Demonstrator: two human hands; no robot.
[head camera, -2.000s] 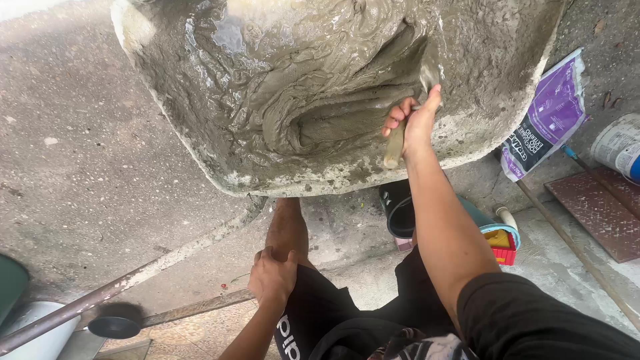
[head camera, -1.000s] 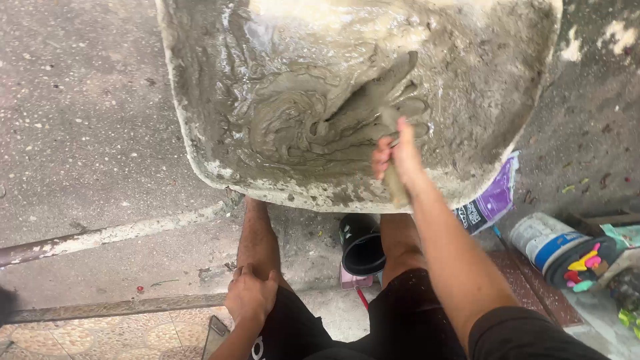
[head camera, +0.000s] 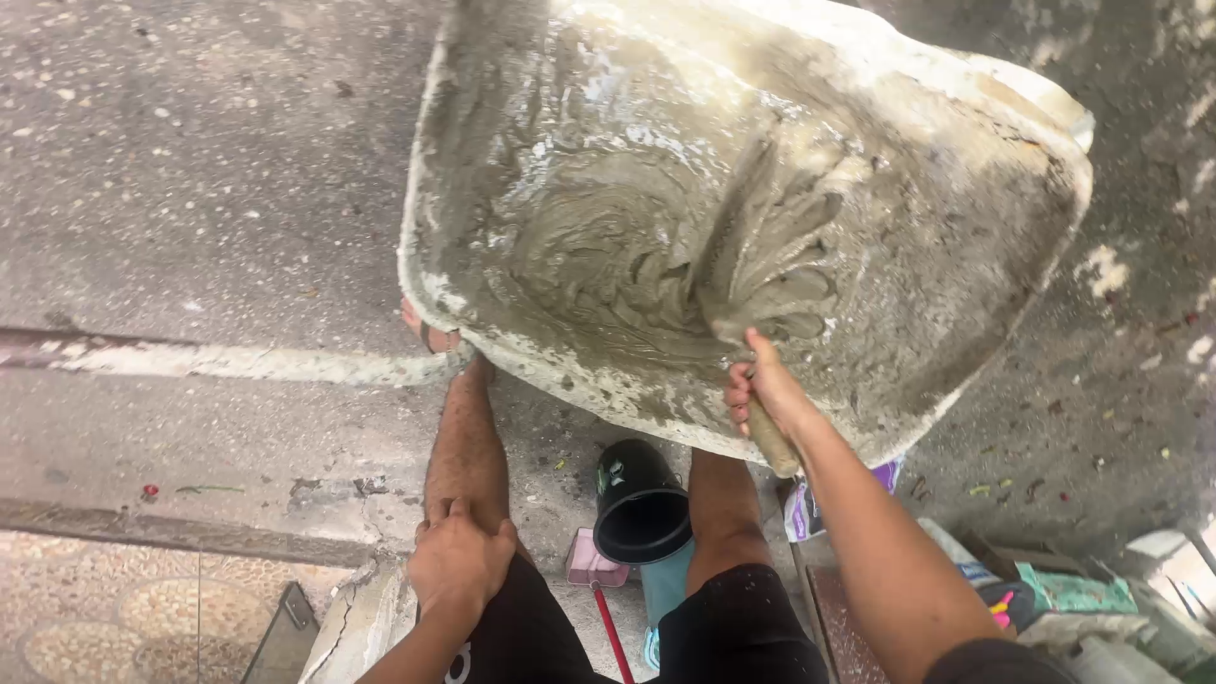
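Note:
My right hand (head camera: 771, 385) is closed round the mortar-caked handle of a trowel (head camera: 774, 437); its blade is mostly hidden in wet grey mortar (head camera: 608, 256). The mortar lies in a large, crusted mixing trough (head camera: 988, 370), with a swirl at the left and fanned ridges near the trowel. My left hand (head camera: 461, 559) rests on my left knee, holding nothing, below the trough's near rim.
A black bucket (head camera: 644, 513) stands between my legs, beside a pink dustpan (head camera: 597, 559) with a red handle. A whitish, crusted pole (head camera: 256, 363) lies left of the trough. Bags and containers, including a purple and white bag (head camera: 804, 511), sit at the lower right.
The trowel in my right hand has moved in the mortar, where fanned ridges now show beside it. My left hand stays on my knee. The view has shifted and turned.

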